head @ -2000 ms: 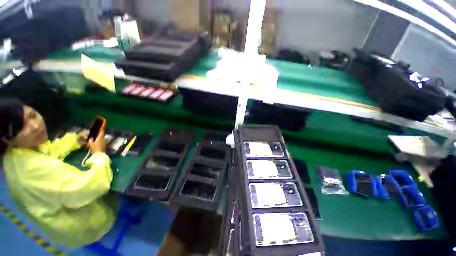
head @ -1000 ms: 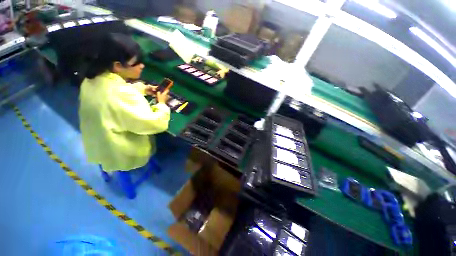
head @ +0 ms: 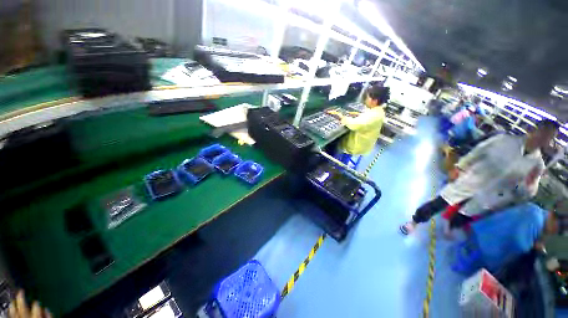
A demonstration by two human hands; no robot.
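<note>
Blurred fingertips, apparently my left hand (head: 28, 307), show at the bottom left corner, cut off by the edge; what they touch is hidden. My right hand is out of the picture. Nearest me on the green bench (head: 187, 214) lie two dark phones (head: 93, 248), a clear plastic bag of parts (head: 121, 207) and a group of blue parts bins (head: 163, 183) with dark parts inside. Part-built phones with white areas (head: 152, 297) show below the bench's front edge, cut off at the bottom.
Black trays stand stacked at the bench end (head: 280, 140), beside a dark blue cart (head: 339, 195). A blue perforated stool (head: 248, 295) is on the floor. A person in yellow (head: 364, 127) works beyond; another person (head: 498, 171) is in the aisle at right.
The view has swung to the right. The nearby seated person and the tall tray stack have left it; the bins now lie left of centre, and the aisle, cart and stool have appeared.
</note>
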